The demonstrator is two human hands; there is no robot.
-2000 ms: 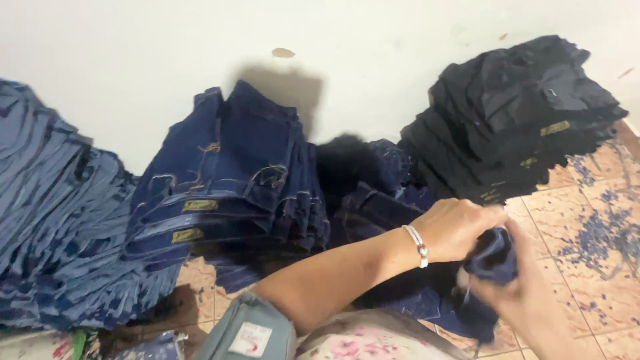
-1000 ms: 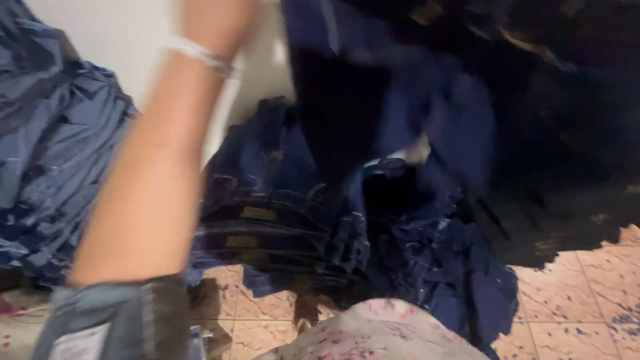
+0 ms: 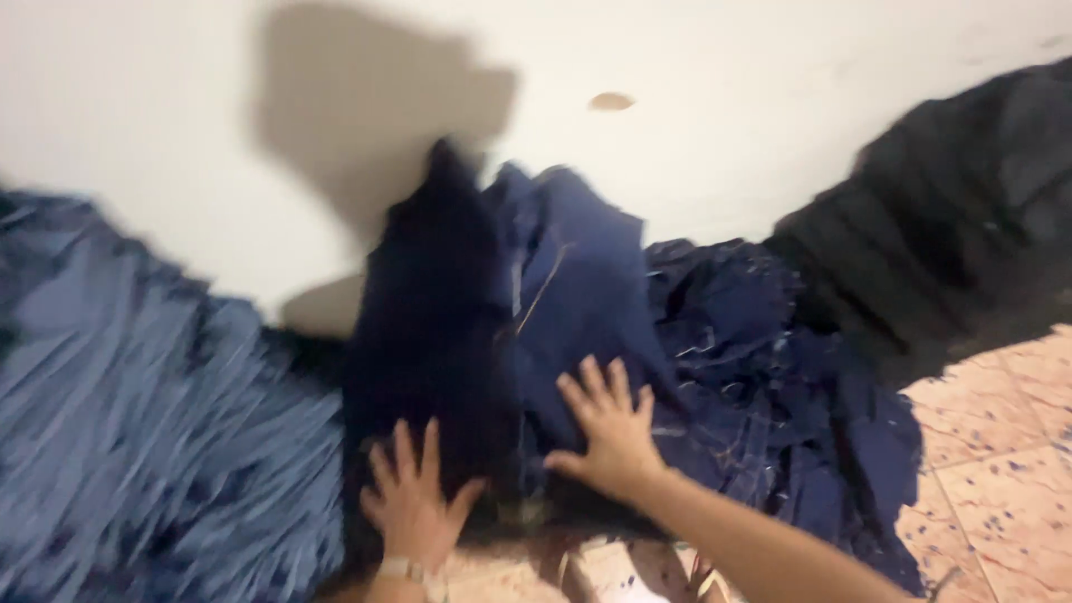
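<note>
A dark blue denim garment (image 3: pixel 578 293) lies spread on top of the middle pile, close to the wall. My left hand (image 3: pixel 414 498), with a light band at the wrist, rests fingers spread on its darker left part. On the bluer right part my right hand (image 3: pixel 611 427) lies flat, its fingers also apart. Neither hand grips anything. A loose light thread (image 3: pixel 543 289) runs across the cloth above my right hand. What lies beneath the garment is hidden.
Lighter blue denim (image 3: pixel 167 402) is heaped at the left. Crumpled dark blue denim (image 3: pixel 754 402) sits just right of the garment, and a black garment pile (image 3: pixel 963 209) beyond it. Blue scraps dot the tiled floor (image 3: pixel 988 502). Behind stands a white wall (image 3: pixel 712 50).
The small dark blue bundle that my hands held two seconds ago is no longer in them. Both hands are now flat on the middle pile, where the yellowish patches seen earlier are covered.
</note>
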